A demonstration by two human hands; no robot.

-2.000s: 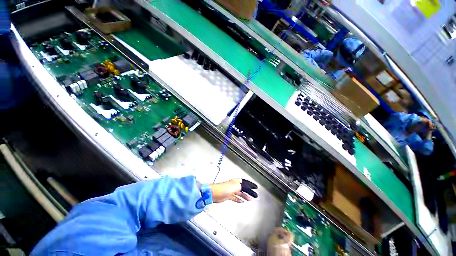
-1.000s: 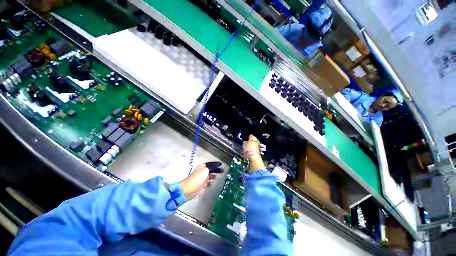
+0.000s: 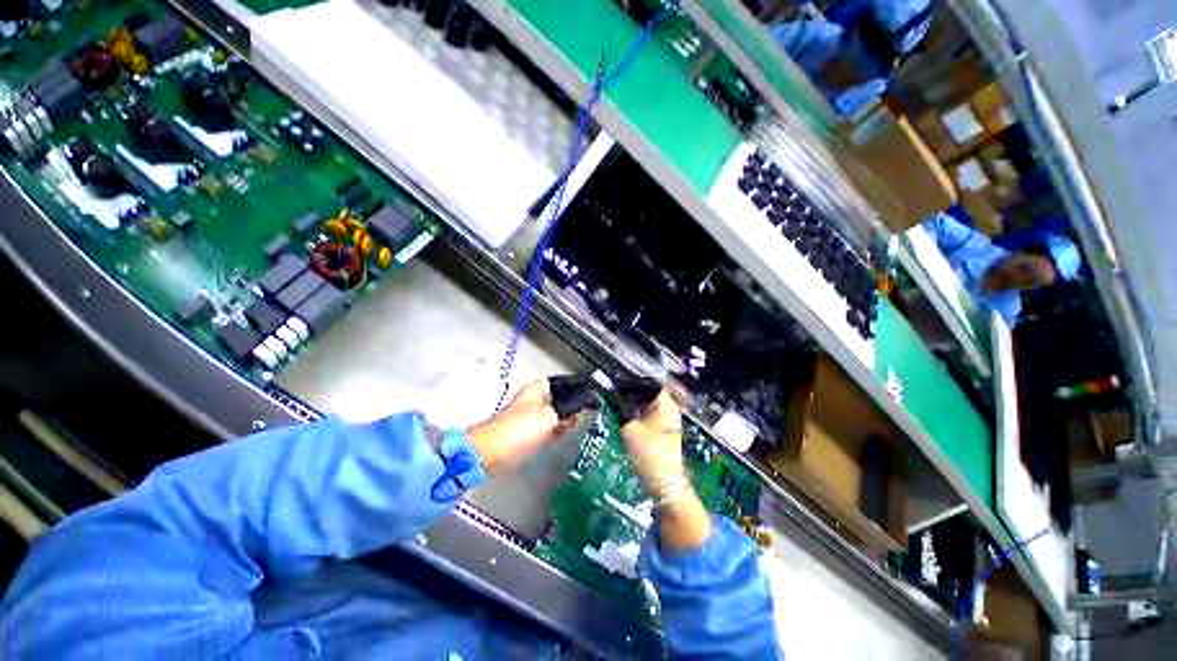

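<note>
My left hand (image 3: 522,429) and my right hand (image 3: 656,446) meet fingertip to fingertip over the back edge of a green circuit board (image 3: 583,506), beside the rail. Black finger cots cover the fingertips of both. A tiny pale spot shows between the fingertips; whether it is a held part cannot be told. The right forearm covers part of the board, where white parts show beside it. A blue strap (image 3: 457,465) is on my left wrist.
Another populated board (image 3: 265,181) lies at left, with a copper-wound coil (image 3: 338,260). Behind the rail (image 3: 587,338) are a white foam tray (image 3: 400,123), dark bins with small parts (image 3: 645,265) and a cardboard box (image 3: 839,452). A blue coiled cord (image 3: 540,265) hangs beside my left hand. People work beyond the shelf.
My right hand has drawn back from the dark bin to my left hand at the rail. My left hand has moved slightly toward the rail. Earlier, the hands were apart.
</note>
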